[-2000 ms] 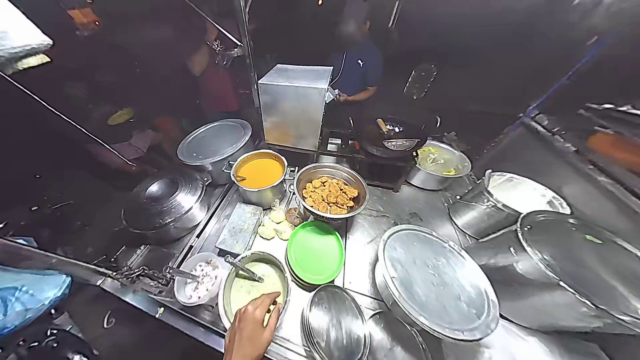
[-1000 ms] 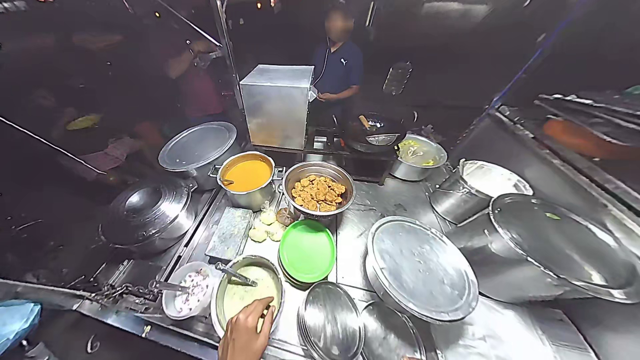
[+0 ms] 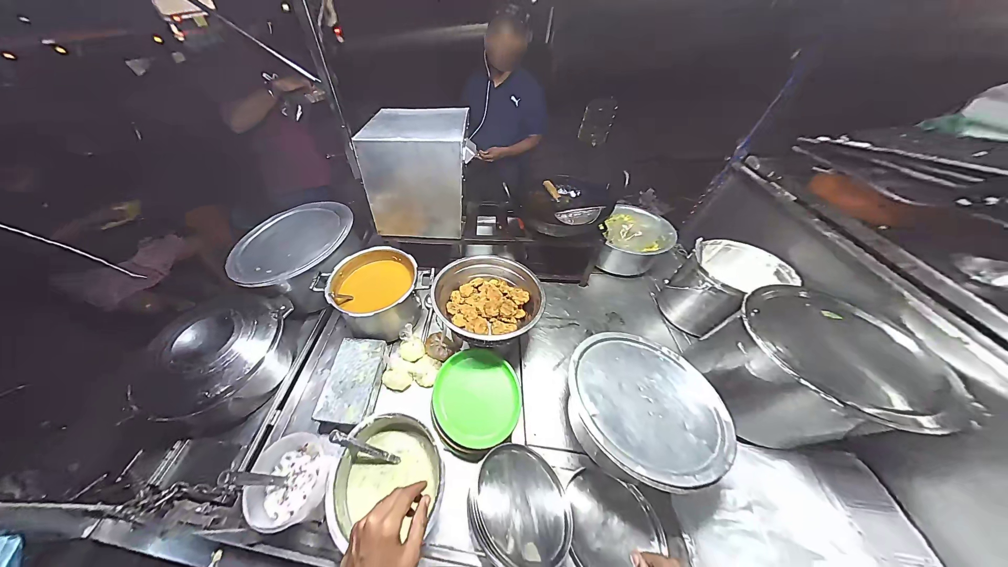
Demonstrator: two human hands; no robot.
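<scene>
My left hand (image 3: 387, 526) hovers over or rests at the near right rim of a metal pot of pale green sauce (image 3: 386, 477). Its fingers are bent and a little apart, with nothing visible in them. A metal ladle (image 3: 365, 446) lies in that pot. Of my right hand (image 3: 655, 560) only fingertips show at the bottom edge, beside round steel plates (image 3: 613, 516). A stack of steel plates (image 3: 521, 504) and green plates (image 3: 476, 398) are between and beyond the hands. Left of the sauce is a white bowl of chopped onion-like food (image 3: 293, 482) with a spoon.
Farther back are a pot of orange curry (image 3: 376, 283), a bowl of fried pieces (image 3: 488, 305) and a metal box (image 3: 413, 173). Large lidded pots (image 3: 650, 409) and a steel bucket (image 3: 701, 295) stand right. Behind the counter is a person in a dark shirt (image 3: 504, 110), near a wok (image 3: 567, 209).
My right fingertips have come into view at the bottom edge since the oldest frame. My left hand has stayed at the sauce pot. The view has shifted somewhat.
</scene>
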